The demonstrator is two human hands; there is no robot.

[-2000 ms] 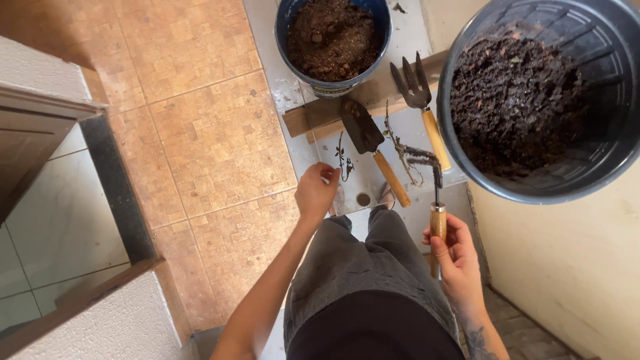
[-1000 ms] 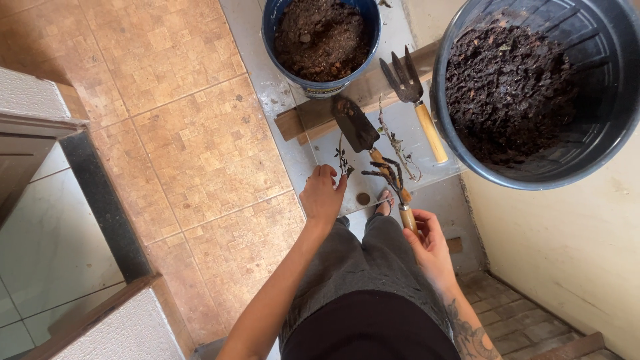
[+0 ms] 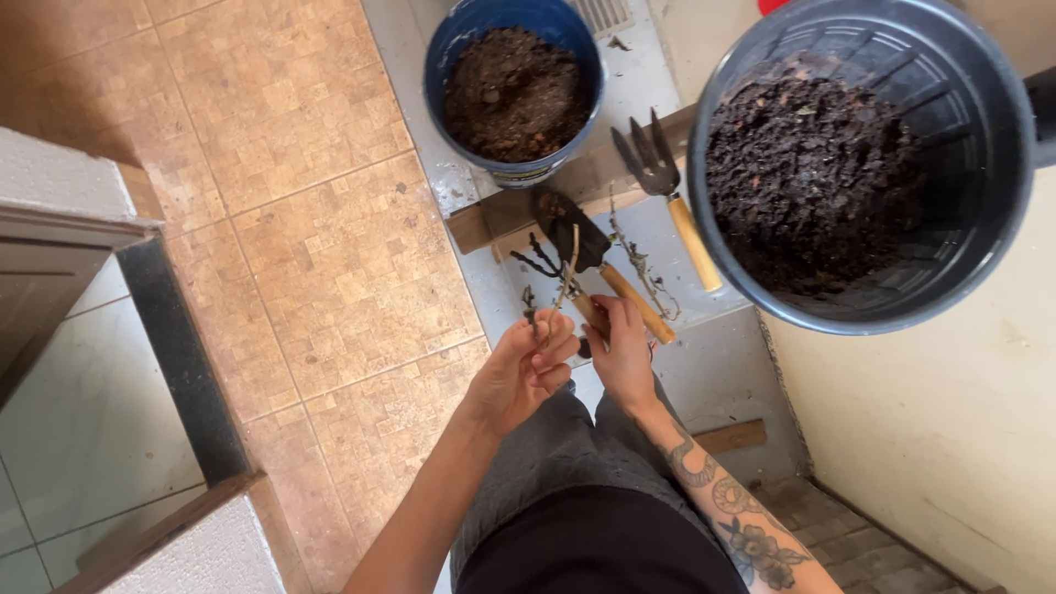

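Note:
My left hand [image 3: 528, 367] pinches a thin dry plant cutting [image 3: 566, 272], its stem pointing up. Close by on the right, my right hand [image 3: 620, 351] has its fingers on the wooden handle of a small hand cultivator [image 3: 590, 313], whose dark tines lie to the upper left. Beside it lies a hand trowel [image 3: 631, 293] with a soil-covered blade and wooden handle. A second dry plant cutting [image 3: 639, 264] rests right of the trowel blade. Farther right, a three-pronged hand fork [image 3: 693, 239] lies with its prongs pointing up and away, its handle near the large pot.
A blue bucket [image 3: 435, 91] of brown soil stands at the top. A large black plastic pot [image 3: 978, 206] with dark soil is at the right. A wooden board [image 3: 470, 228] crosses the grey surface. Tiled floor [image 3: 330, 247] lies left, a pale wall [image 3: 932, 412] right.
My left hand has lifted a plant cutting from the grey surface. My right hand, which held the cultivator upright, has moved left and laid it beside the trowel.

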